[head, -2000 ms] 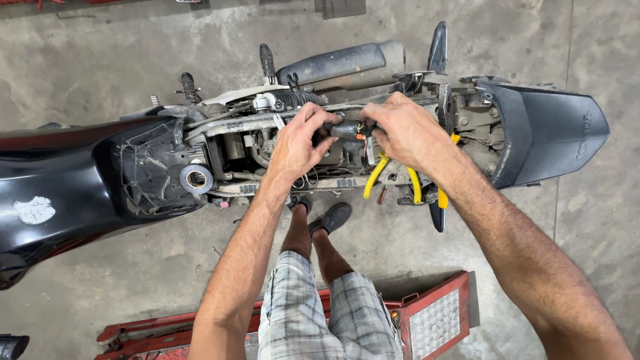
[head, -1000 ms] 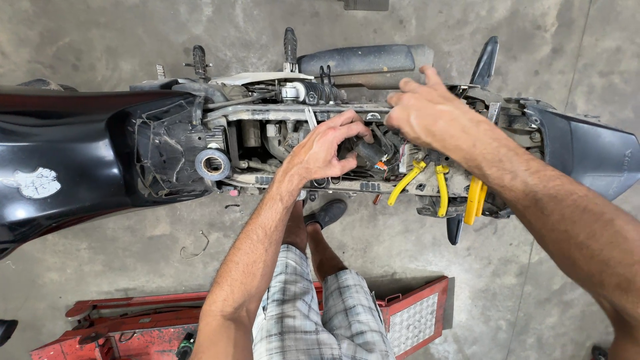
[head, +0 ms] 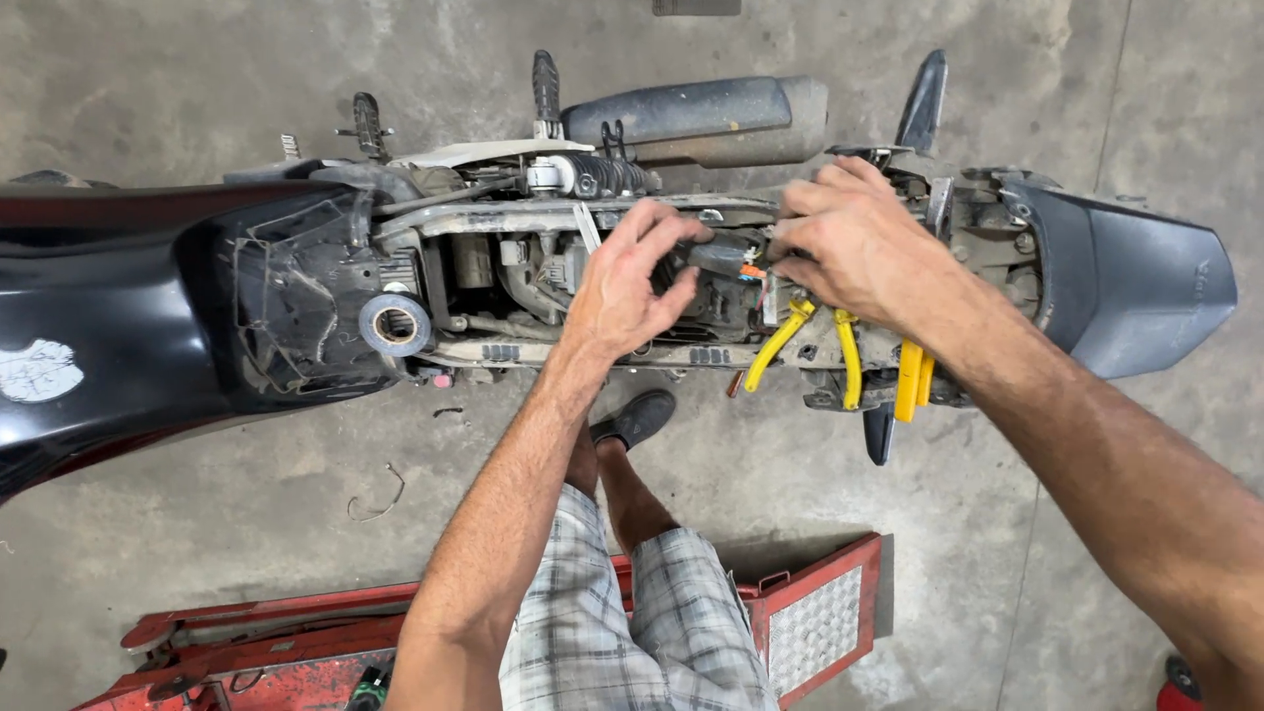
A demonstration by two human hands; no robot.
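Both my hands are over the opened frame of a motorcycle with its seat off. My left hand (head: 637,281) has thumb and fingers at the near end of a black taped wiring bundle (head: 719,255); whether it grips the bundle is unclear. My right hand (head: 844,237) is at the bundle's other end, by an orange connector (head: 752,271), its fingers bent and their tips partly hidden. Yellow-handled pliers (head: 847,360) lie on the frame below my right hand, beside another yellow-handled tool (head: 908,380). A roll of tape (head: 395,324) rests near the black tank (head: 109,306).
An exhaust muffler (head: 701,118) and a shock absorber (head: 592,176) run along the far side. The dark tail fender (head: 1136,276) is at the right. A red metal lift (head: 296,652) stands on the concrete floor by my legs. A thin wire (head: 380,499) lies on the floor.
My right hand was raised toward the muffler one second ago and has come back down to the wiring. My left hand has stayed at the bundle.
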